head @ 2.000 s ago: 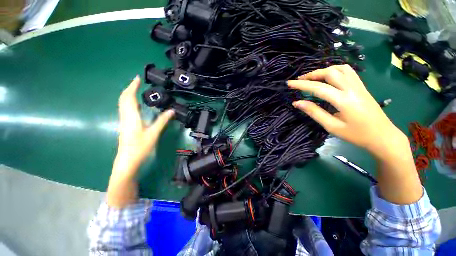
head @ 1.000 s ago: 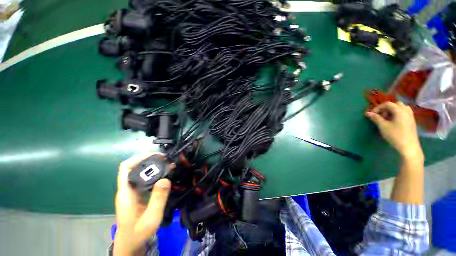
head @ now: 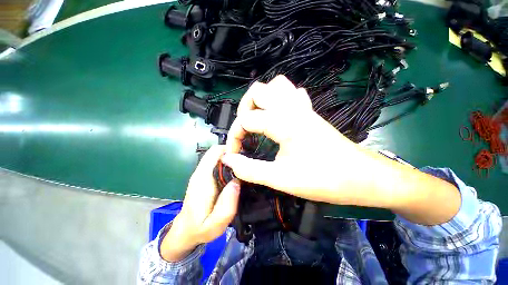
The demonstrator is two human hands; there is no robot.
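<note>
My left hand (head: 203,209) holds a black connector housing (head: 225,173) near the table's front edge; most of the housing is hidden by the fingers. An orange sealing ring (head: 221,173) shows at the housing's end. My right hand (head: 289,142) reaches across from the right, its thumb and fingertips pinching at the ring and housing end. Banded black housings (head: 281,210) lie at the edge by the lap, partly behind my hands. Housings without a visible band (head: 174,65) lie at the upper left of the cable pile.
Bundled black cables (head: 334,50) with small silvery plugs (head: 429,92) fill the upper middle. Loose orange rings (head: 485,133) lie at the right. Black parts sit on a yellow sheet (head: 497,62) at the upper right. A blue bin (head: 161,222) stands below the table's edge.
My right hand has moved from the orange rings at the right to the housing in my left hand. An orange ring now shows on that housing. The view has shifted.
</note>
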